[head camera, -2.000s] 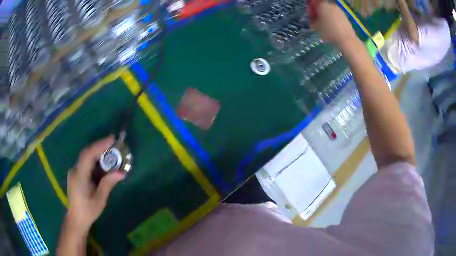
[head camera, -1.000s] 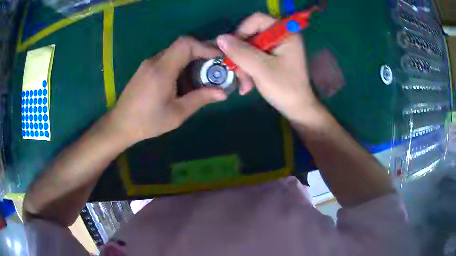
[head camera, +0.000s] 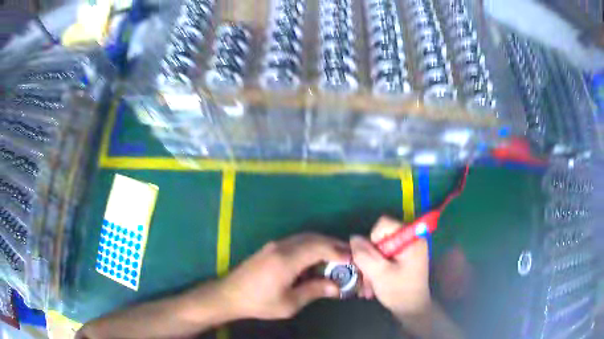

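My left hand [head camera: 281, 275] grips a small round metal-rimmed unit [head camera: 343, 273] between thumb and fingers above the green mat, its ring face with dark centre turned up. My right hand [head camera: 401, 275] holds a red pen-like probe [head camera: 409, 235] with a blue spot. The probe's tip is hidden by my right fingers, close beside the unit; contact cannot be told. A thin red lead [head camera: 458, 190] runs from the probe's back end up toward the trays.
A large stack of clear trays with unit rows [head camera: 304, 126] stands ahead; more trays stand left [head camera: 26, 165] and right [head camera: 571, 218]. A blue-dot sticker sheet [head camera: 126, 232] lies left, a loose ring [head camera: 524, 263] right. A red object [head camera: 518, 151] lies behind.
From reaching right two seconds ago, my right hand has come to the unit with the probe. Since one second ago, the view has tilted up toward the trays; both hands keep their holds.
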